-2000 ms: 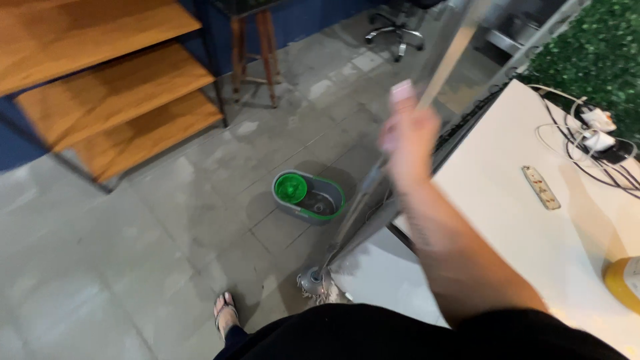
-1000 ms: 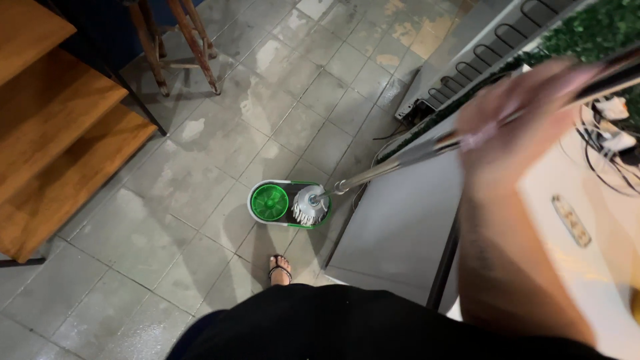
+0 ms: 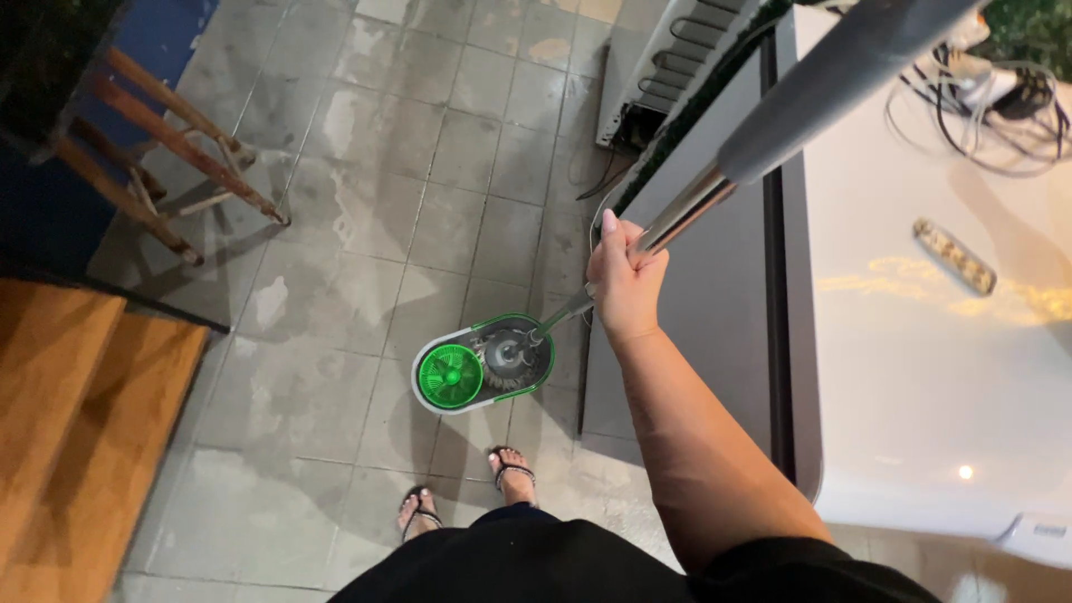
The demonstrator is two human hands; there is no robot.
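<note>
My right hand [image 3: 628,272] is closed around the metal pole of a spin mop [image 3: 682,209], whose thick grey grip slants up to the top right. The round mop head [image 3: 508,352] sits low in the grey-sided part of an oval spin-mop bucket [image 3: 427,403] on the floor. Beside it in the same bucket is a green spinner basket [image 3: 451,376], which holds nothing. The bucket stands just ahead of my sandalled feet. My left hand is out of view.
A white-topped appliance [image 3: 896,377] at the right bears tangled cables [image 3: 988,92] and a power strip [image 3: 955,256]. Wooden shelves [image 3: 159,402] stand at the left, below a wooden stool [image 3: 180,146]. Another appliance with rear coils [image 3: 670,63] stands beyond, on the tiled floor [image 3: 352,276].
The mop head was beside the bucket two seconds ago, hung over its right part one second ago, and now rests down inside. My right hand has stayed on the pole.
</note>
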